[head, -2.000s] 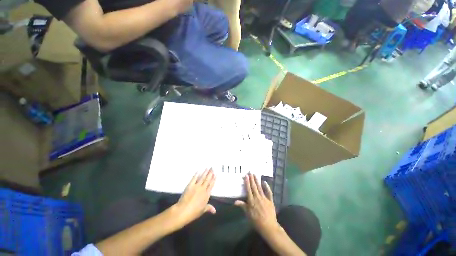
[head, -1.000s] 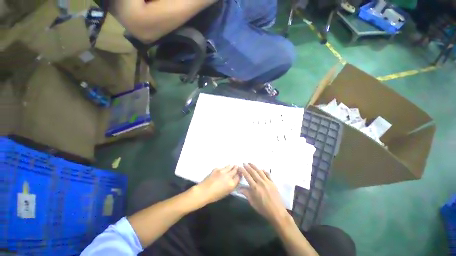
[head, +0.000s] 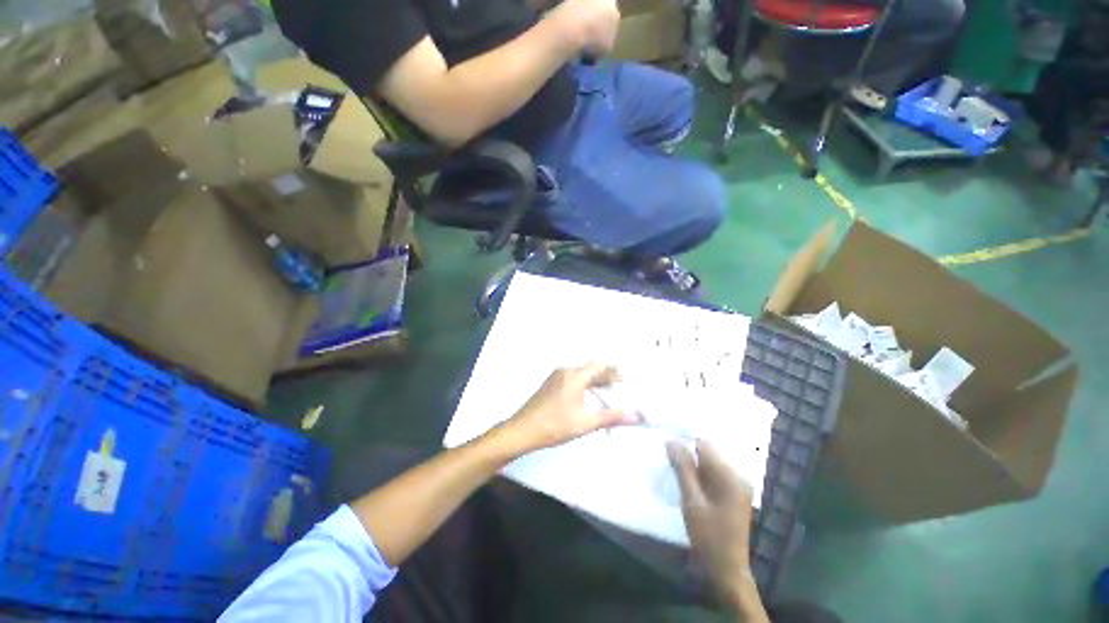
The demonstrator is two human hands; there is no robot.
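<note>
A plain white board (head: 523,353) lies on a dark grey ribbed crate (head: 797,402). Overlapping white printed sheets (head: 699,353) with short dark dashes lie on its right part. My left hand (head: 572,408) is over the middle of the board, fingers bent, thumb pointing right. My right hand (head: 708,487) is at the board's front right, thumb and forefinger near a pale sheet. The white sheet blends into the board, so I cannot tell whether either hand grips it.
An open brown carton (head: 924,450) with small white pieces (head: 894,353) stands on the floor at the right. A seated person (head: 523,122) is beyond the board. Blue crates (head: 146,462) and brown cartons (head: 195,243) are at the left. A blue tray (head: 955,116) is at the back right.
My hands were together at the board's front edge; now they are apart, the left farther up the board and the right lower right. The view has shifted, showing more blue crates at the left.
</note>
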